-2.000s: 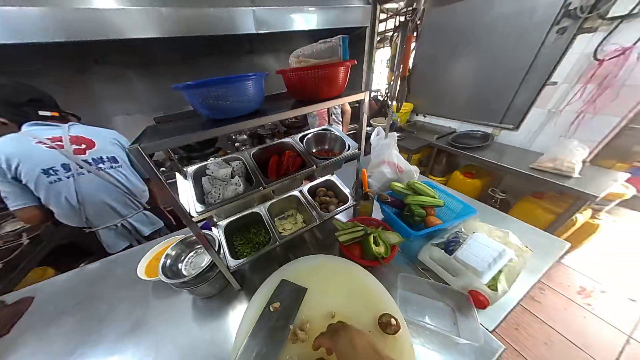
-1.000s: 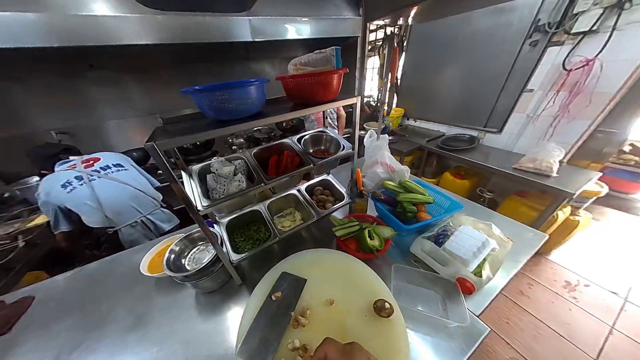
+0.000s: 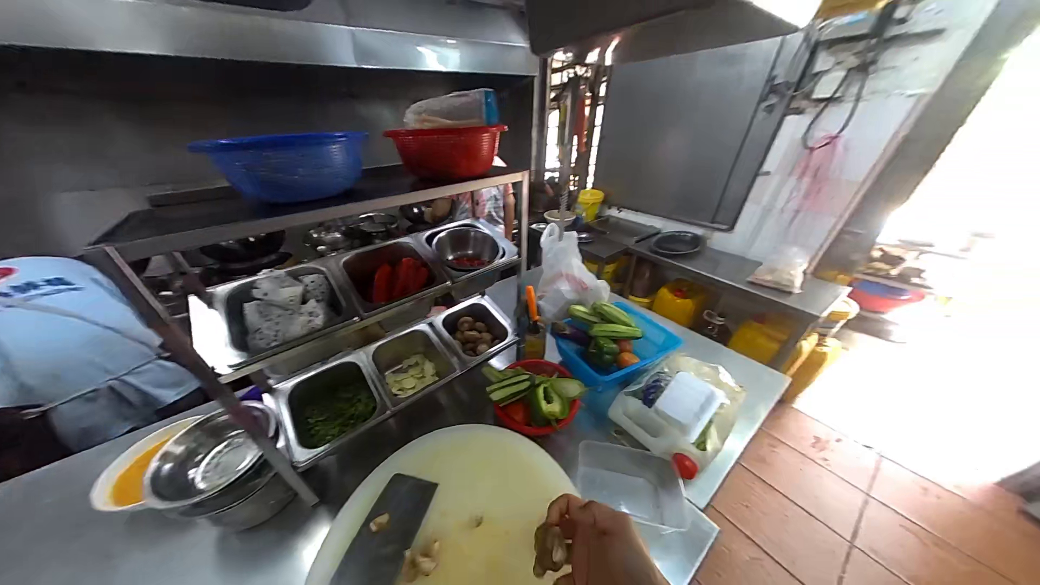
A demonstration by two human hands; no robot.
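Note:
My right hand (image 3: 600,538) reaches in from the bottom edge over the right side of the round white cutting board (image 3: 494,459). Its fingers are closed on a brown mushroom (image 3: 550,550). On the board's left side a wide dark cleaver blade (image 3: 390,528) lies flat, with a small pale piece on it; its handle is out of view. Several pale brown scraps (image 3: 420,562) lie beside the blade, and a small bit (image 3: 477,521) is near the middle of the board. My left hand is not in view.
A clear plastic container (image 3: 634,479) adjoins the board on the right, with a red basket of vegetables (image 3: 538,426) behind it. Steel bowls (image 3: 210,459) stand left. A metal rack (image 3: 284,207) holds food pans and baskets. A person (image 3: 77,341) bends at far left.
The brown mushroom lay on the board's right side in both earlier frames; now my right hand holds it. That hand has moved right from the board's lower middle. The co-worker has shifted leftward in view.

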